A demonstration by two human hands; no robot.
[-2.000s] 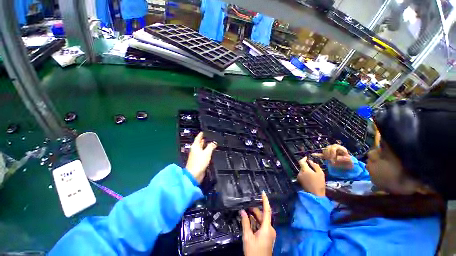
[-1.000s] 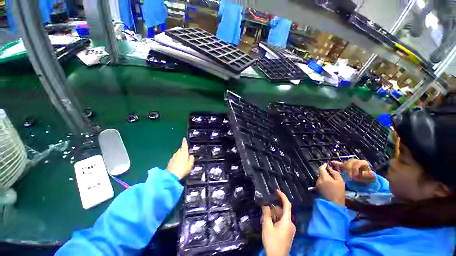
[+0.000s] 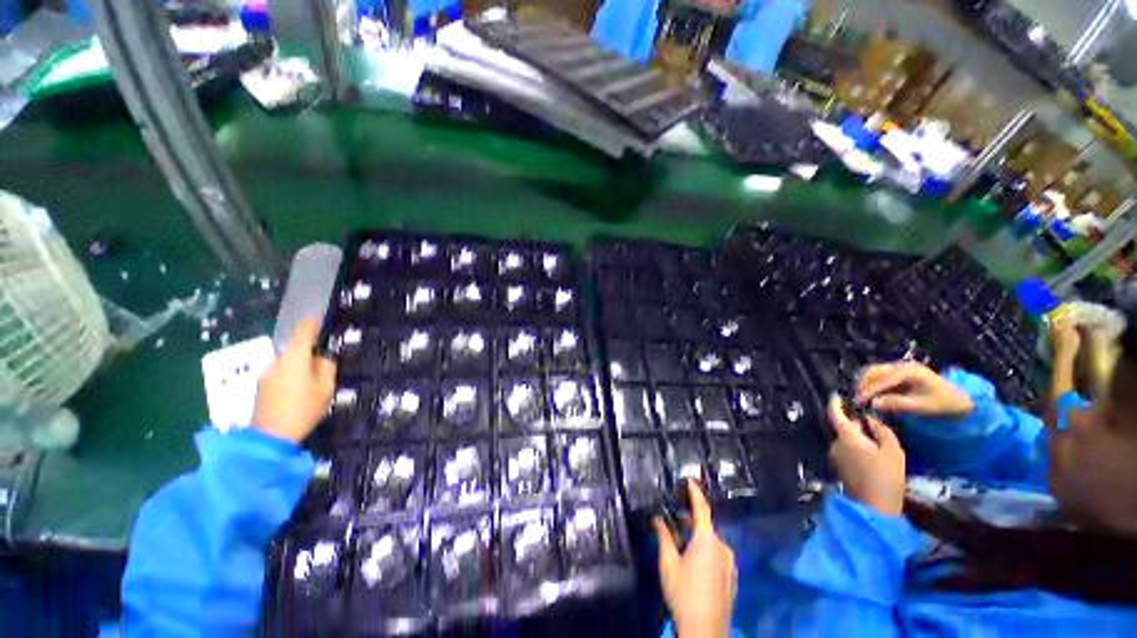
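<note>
A black tray (image 3: pixel 483 430) with silvery-white parts in its pockets lies flat in front of me. My left hand (image 3: pixel 296 389) is at its left edge, fingers over the rim. A second black tray (image 3: pixel 638 451) lies to its right, mostly bare, with a few silvery parts. My right hand (image 3: pixel 698 567) is at this tray's front edge, with index finger and thumb around the rim. Something dark shows between the fingertips; whether it is the rim or a loose piece I cannot tell.
A grey oval case (image 3: pixel 308 284) and a partly covered white device (image 3: pixel 235 374) lie left; a fan (image 3: pixel 44 305) stands far left. A metal post (image 3: pixel 187 150) rises behind. Stacked trays (image 3: pixel 580 75) lie at the back. Another person's hands (image 3: pixel 879 430) work over trays at right.
The filled tray has moved left with my left hand, beside the grey case. The second tray, raised and tilted before, now lies flat to its right. The view has shifted too.
</note>
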